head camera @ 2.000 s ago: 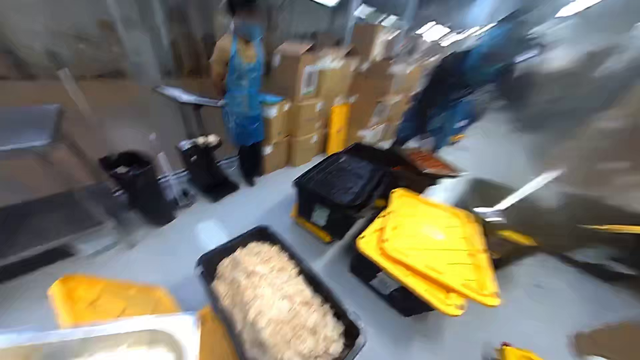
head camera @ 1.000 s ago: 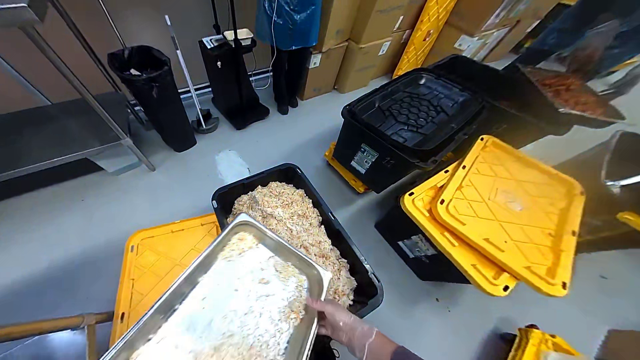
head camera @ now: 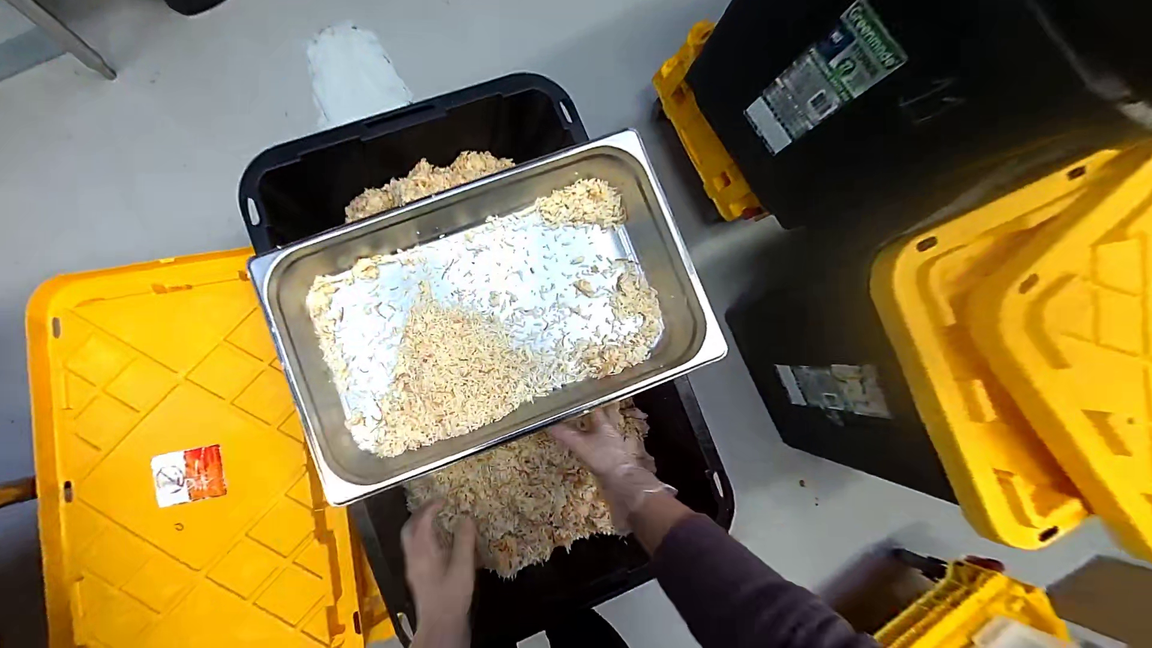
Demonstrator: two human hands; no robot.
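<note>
A rectangular stainless steel pan (head camera: 486, 310) lies across the rim of a black plastic tote (head camera: 697, 432), with cooked rice heaped in its lower left and thinly scattered elsewhere. More of the rice mixture (head camera: 531, 495) fills the tote under and around the pan. My right hand (head camera: 612, 454), in a clear glove, is in the mixture just below the pan's near edge, its fingers partly hidden. My left hand (head camera: 441, 558) is at the left side of the mixture, fingers curled apart and blurred; whether it touches the mixture is unclear.
A yellow lid (head camera: 171, 468) lies left of the tote, partly under the pan. Black totes (head camera: 837, 405) with yellow lids (head camera: 1071, 342) stand at the right. A yellow plastic item (head camera: 972, 607) is at lower right, and a metal table leg (head camera: 67, 36) at upper left.
The steel pan has moved right and now rests across the tote. My right hand has left the pan's rim and is in the mixture; my left hand has come into view. The view has tilted down closer.
</note>
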